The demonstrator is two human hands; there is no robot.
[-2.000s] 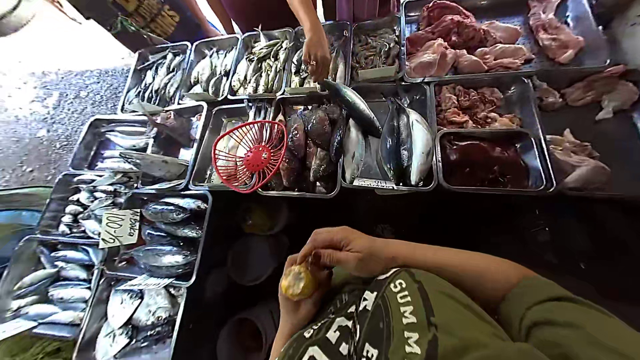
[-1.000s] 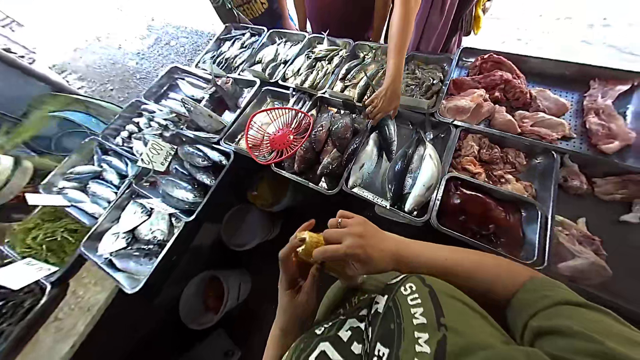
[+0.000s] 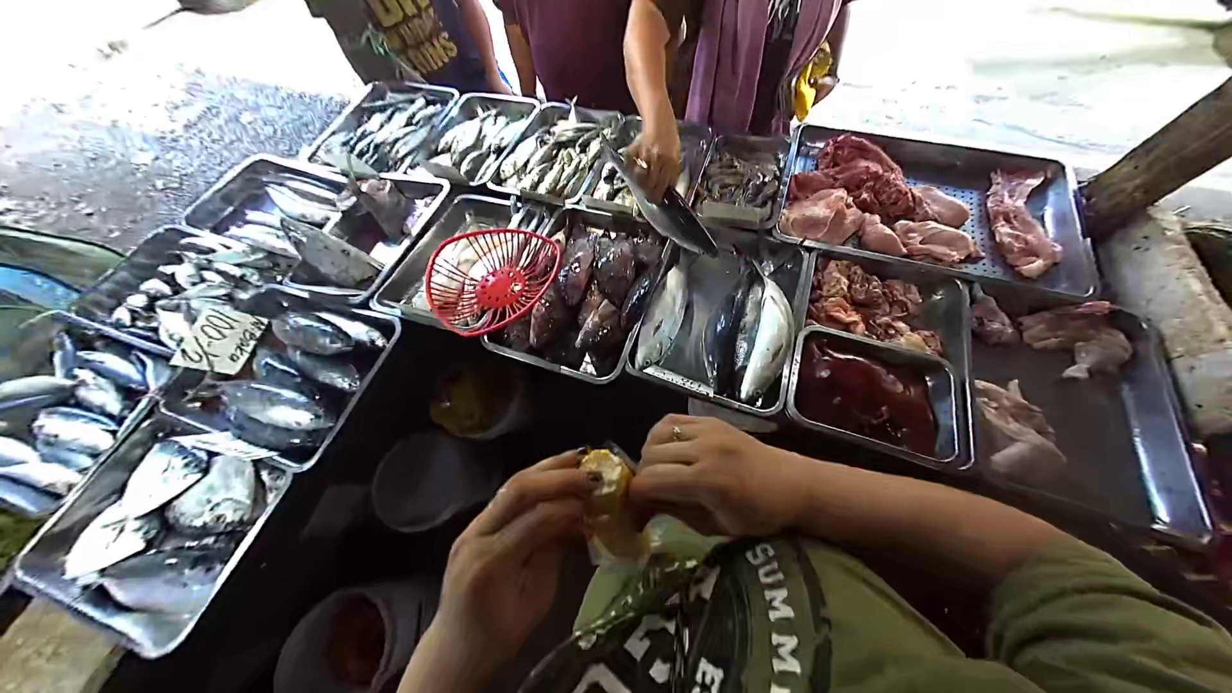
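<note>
Low in the middle of the head view, my left hand (image 3: 525, 539) grips a yellow food item (image 3: 608, 500), pale and bitten-looking at its top, with clear plastic around its lower part. My right hand (image 3: 717, 474), wearing a ring, pinches the item's right side with bent fingers. Beyond the hands, a red plastic basket (image 3: 495, 281) rests on a metal tray beside a tray of dark fish (image 3: 587, 298). Another person's hand (image 3: 654, 159) holds a long silvery fish (image 3: 664, 214) over the tray of large fish (image 3: 770, 337).
Metal trays of small fish (image 3: 563, 154) stand along the far side. A handwritten sign (image 3: 221, 339) lies over fish at left. Raw meat (image 3: 857, 183) and a tray of dark red liver (image 3: 866, 399) are at right. Buckets (image 3: 423, 481) stand below. People (image 3: 568, 48) stand opposite.
The other person's hand, low over the large-fish tray one second ago, is now raised with a fish in it. My hands stay together at the yellow item. The view has shifted.
</note>
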